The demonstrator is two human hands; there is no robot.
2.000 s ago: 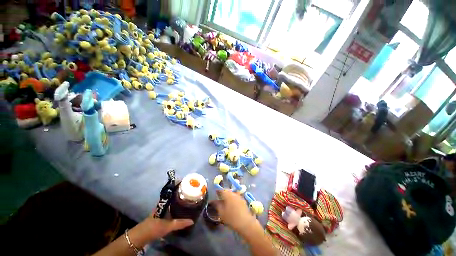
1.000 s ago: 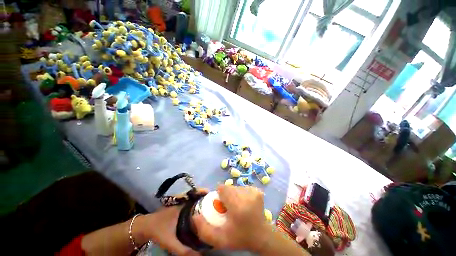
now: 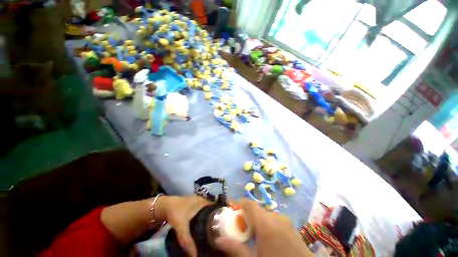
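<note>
A black vacuum flask [image 3: 203,228] with a patterned wrist strap is tilted at the bottom middle, close to me. My left hand [image 3: 183,221] is wrapped around its body. My right hand [image 3: 268,228] grips the round white and orange lid [image 3: 234,225] at its top end. The fingers of both hands are partly blurred or cut off by the lower edge. Small yellow-and-blue plush toys [image 3: 268,173] lie in a loose group just beyond my hands.
More plush toys [image 3: 233,114] lie farther back, with a large heap [image 3: 176,40] behind. Spray bottles [image 3: 158,113], a tissue pack [image 3: 177,104] and a blue tray [image 3: 170,78] stand at left. A phone [image 3: 345,226] lies at right on striped cloth, near dark green plush [image 3: 427,241].
My right hand has moved from beside the flask onto its lid. The flask has gone from upright to tilted, with my left hand around it. The view has swung left.
</note>
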